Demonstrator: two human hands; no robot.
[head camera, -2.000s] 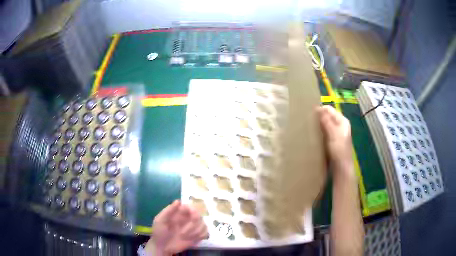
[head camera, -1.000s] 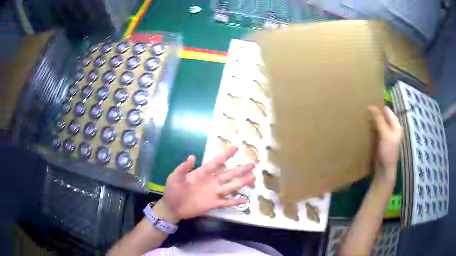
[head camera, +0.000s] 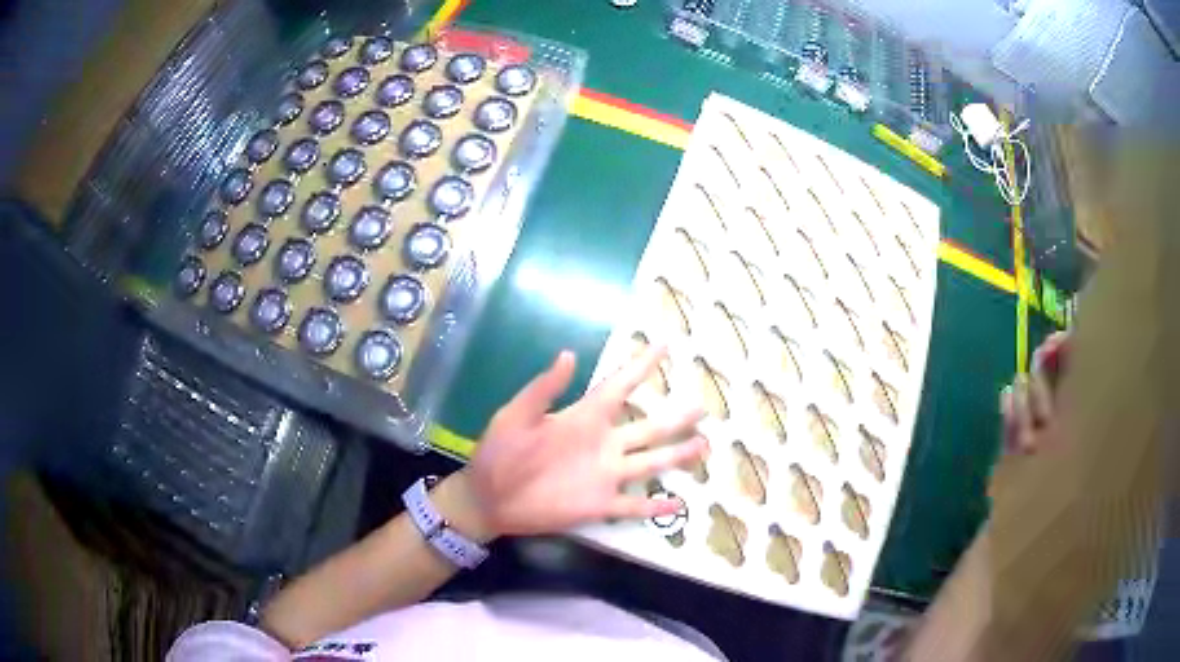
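Observation:
A white foam tray (head camera: 776, 298) with rows of tan cutouts lies on the green mat. One speaker driver (head camera: 666, 515) sits in a cutout at its near left corner. My left hand (head camera: 582, 453) is spread with fingers apart over the tray's near left part, holding nothing. My right hand (head camera: 1039, 395) is at the right, at the edge of a brown cardboard divider (head camera: 1126, 349), which is blurred, partly out of the picture and hides part of the hand. A clear blister tray (head camera: 537, 194) at the left holds rows of dark speakers.
Clear blister trays (head camera: 214, 427) are stacked low at the left. A clear rack (head camera: 802, 58) with dark parts stands at the table's back. A white plug with cable (head camera: 980, 126) lies at the back right. Cardboard (head camera: 110, 84) stands at the upper left.
The cardboard divider has moved from over the foam tray to the far right, uncovering the tray. My left hand opened and stays spread over the tray. The view has shifted.

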